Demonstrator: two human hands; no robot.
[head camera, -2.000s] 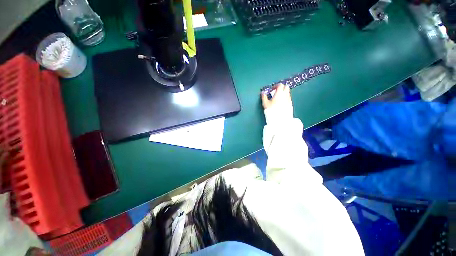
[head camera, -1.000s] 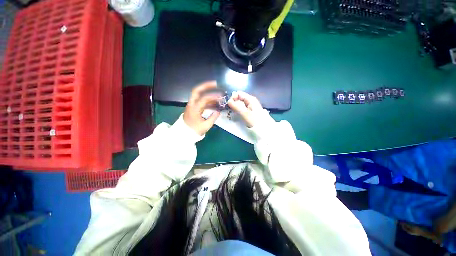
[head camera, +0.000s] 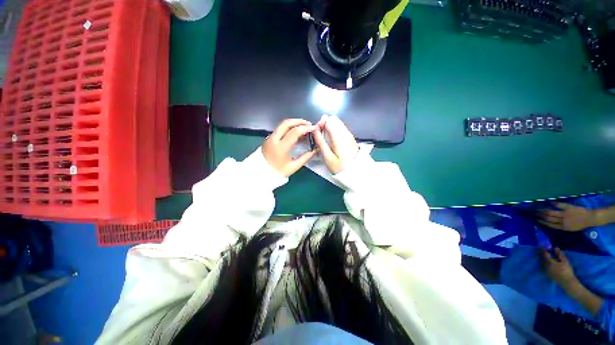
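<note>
A small dark module (head camera: 312, 141) is held between the fingertips of my left hand (head camera: 286, 146) and my right hand (head camera: 336, 143). The fingers cover most of it. Both hands are together over the front edge of the black microscope base plate (head camera: 270, 87), just below its bright light spot. The round black ring light (head camera: 347, 74) hangs above the plate. A white sheet (head camera: 326, 172) lies partly hidden under my hands. A row of several similar modules (head camera: 514, 126) lies on the green mat at the right.
Red slotted crates (head camera: 128, 121) stand at the left, with a dark glossy slab (head camera: 189, 148) beside them. A white tub (head camera: 192, 7) is cut off at the top. Dark trays (head camera: 509, 20) stand at right rear. A person's hands (head camera: 566, 216) and blue sleeves are at the right.
My right hand has moved from the module row to the base plate's front, and my left hand has come into view. In the last second the hands have closed together around the module.
</note>
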